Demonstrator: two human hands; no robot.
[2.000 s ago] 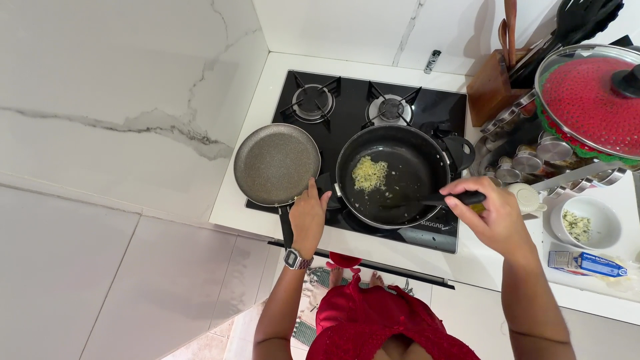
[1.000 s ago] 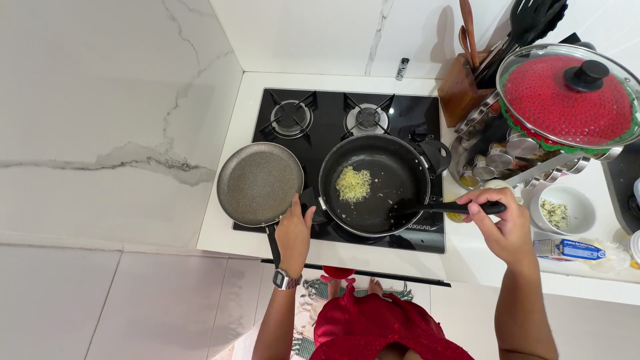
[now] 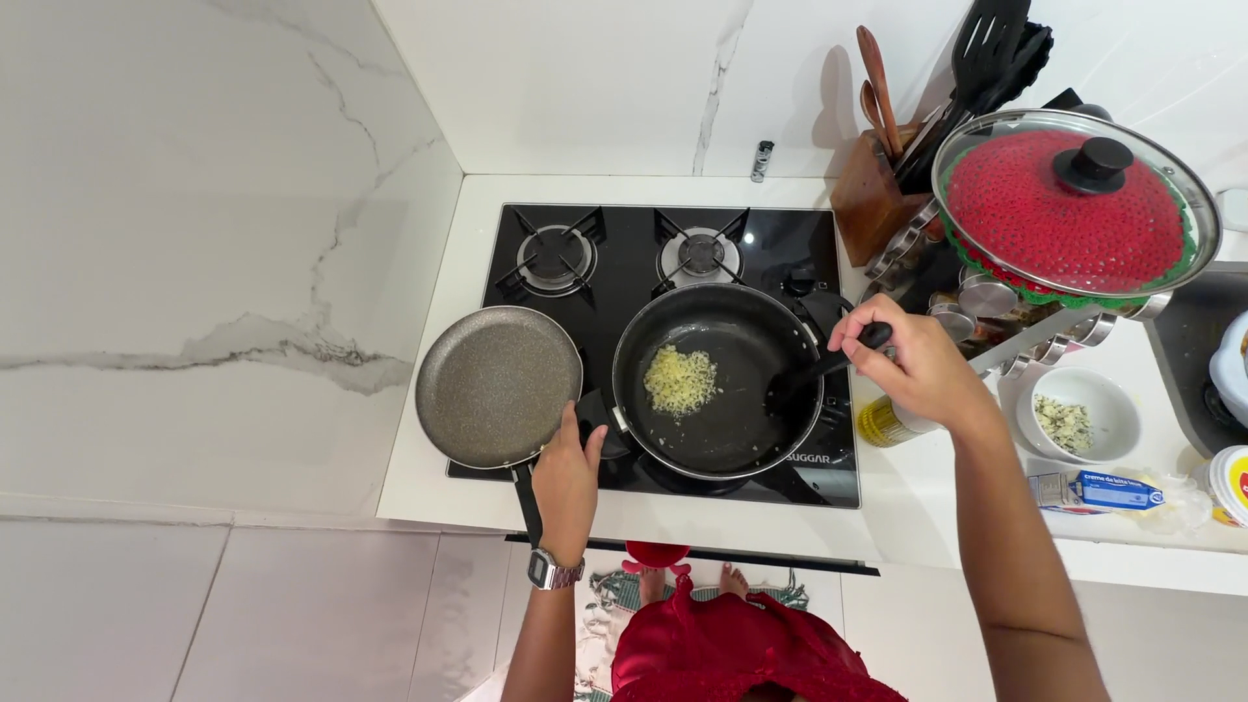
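A deep black nonstick pan (image 3: pixel 741 419) sits over the front of the cooktop, with a clump of finely chopped garlic-like pieces (image 3: pixel 681 380) left of its middle. My left hand (image 3: pixel 568 478) is at the pan's left side handle (image 3: pixel 597 421), thumb over it; the other fingers are partly hidden. My right hand (image 3: pixel 902 361) grips the handle of a black utensil (image 3: pixel 804 378), whose dark head rests in the right part of the pan. A shallow speckled frying pan (image 3: pixel 500 387) lies left of the deep pan, its handle passing beside my left hand.
Two burners (image 3: pixel 557 260) show at the back of the cooktop (image 3: pixel 624 244). On the right are a wooden utensil block (image 3: pixel 868 200), spice jars (image 3: pixel 987 294), a glass lid (image 3: pixel 1204 219) over a red crocheted cover, a white bowl (image 3: pixel 1121 419) of chopped pieces, and a yellow-based container (image 3: pixel 885 423).
My right hand has tilted the utensil's handle upward, while its head stays at the right of the pan. The chopped clump looks little changed.
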